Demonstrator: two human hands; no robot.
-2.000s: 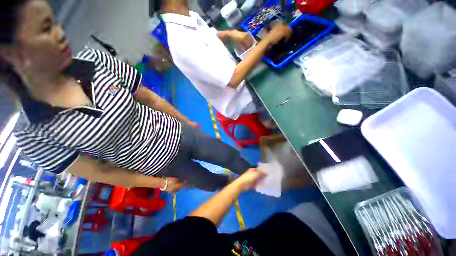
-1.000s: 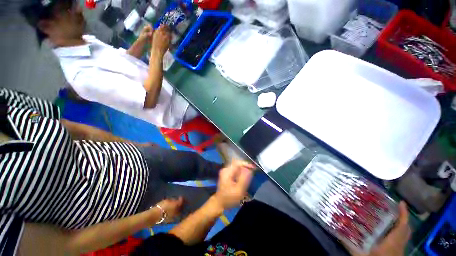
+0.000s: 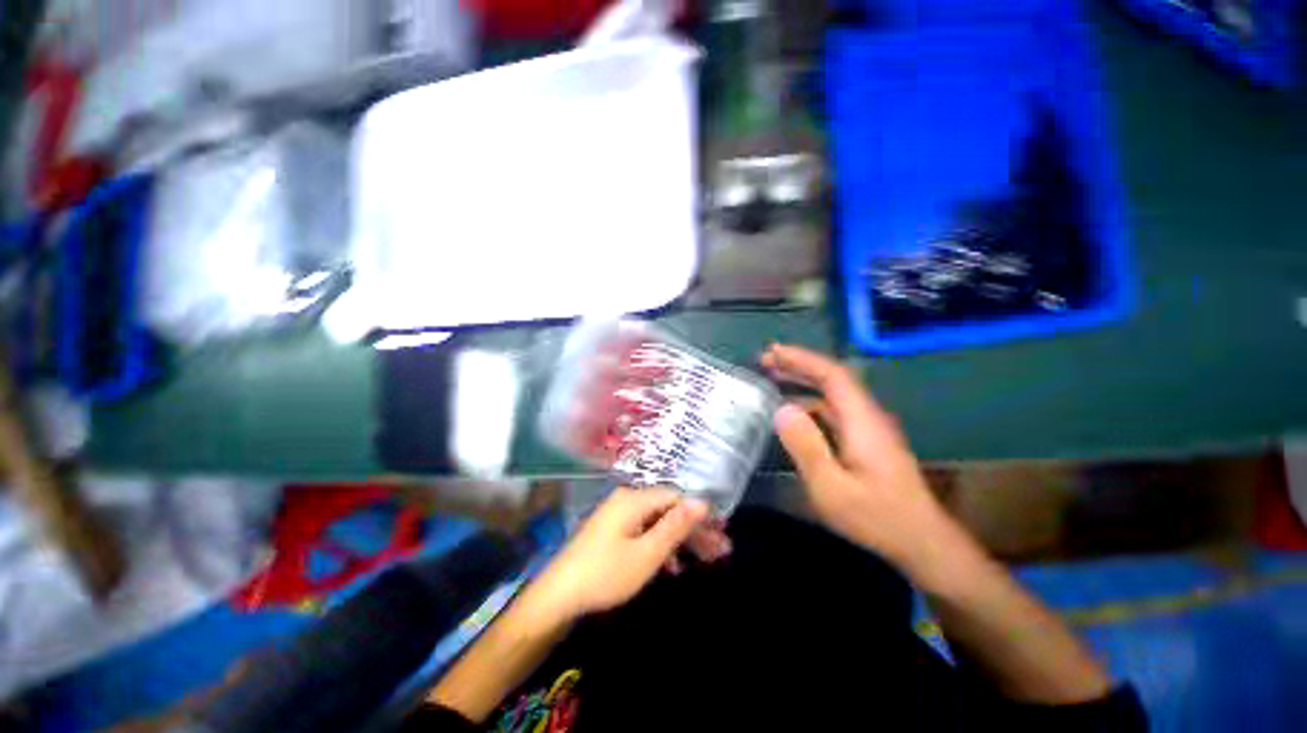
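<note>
A clear plastic box of thin metal pins, red ends to the left, lies turned at the bench's front edge, its near corner over the edge. My left hand is at that near corner, fingers closed on the box's rim; the grip is blurred. My right hand is beside the box's right corner, thumb and index finger apart, with nothing seen in it. Whether its fingertips touch the box is unclear.
A white tray lies behind the box. The press base is right of it, then a large blue bin with small dark parts. A black pad and white paper lie left. A dark sleeve reaches in at lower left.
The view has swung right to face the bench. My left hand has come from beside the bench to the box. The box now sits turned, and my right hand's fingers are spread at its corner.
</note>
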